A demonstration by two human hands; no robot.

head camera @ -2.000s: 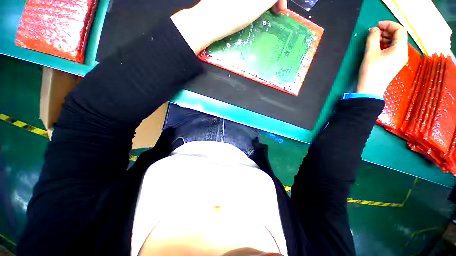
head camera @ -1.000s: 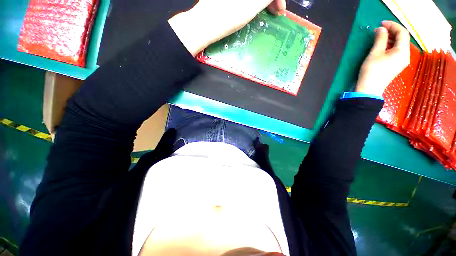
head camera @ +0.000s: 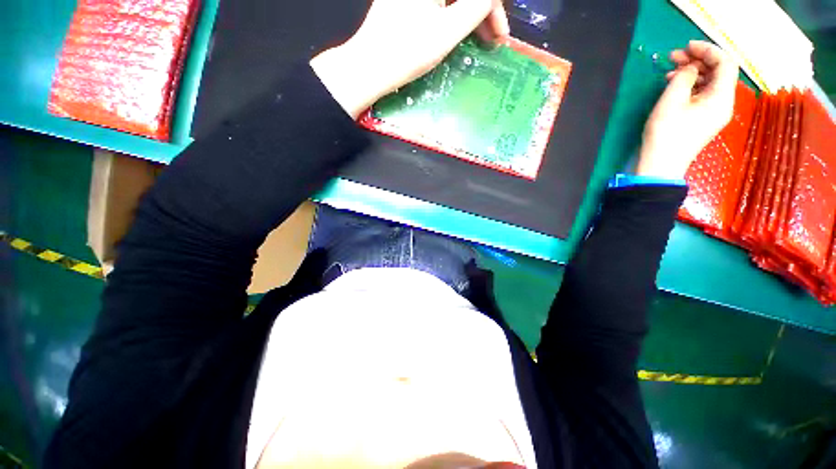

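Note:
A green circuit board (head camera: 477,101) lies on a red bubble bag (head camera: 556,78) on the black work mat (head camera: 385,179). My left hand (head camera: 412,41) reaches over the board's back left part. Its fingertips are at the board's far edge, and I cannot tell if they hold anything. My right hand (head camera: 687,105) is raised to the right of the mat, fingers curled, with the blue strap (head camera: 646,180) on its wrist. Whether something small is between its fingertips is not clear. A small shiny clear piece (head camera: 532,16) lies on the mat behind the board.
A pile of red bubble bags (head camera: 779,183) lies at the right. A thick red stack (head camera: 124,64) is at the far left. Long pale sheets (head camera: 756,37) lie back right. The green bench edge (head camera: 440,215) runs in front of me, with a brown carton (head camera: 284,247) below it.
The view has shifted slightly, so the board appears a little lower and further left. My left hand stays over the board. My right hand stays beside the mat with its fingers slightly more curled.

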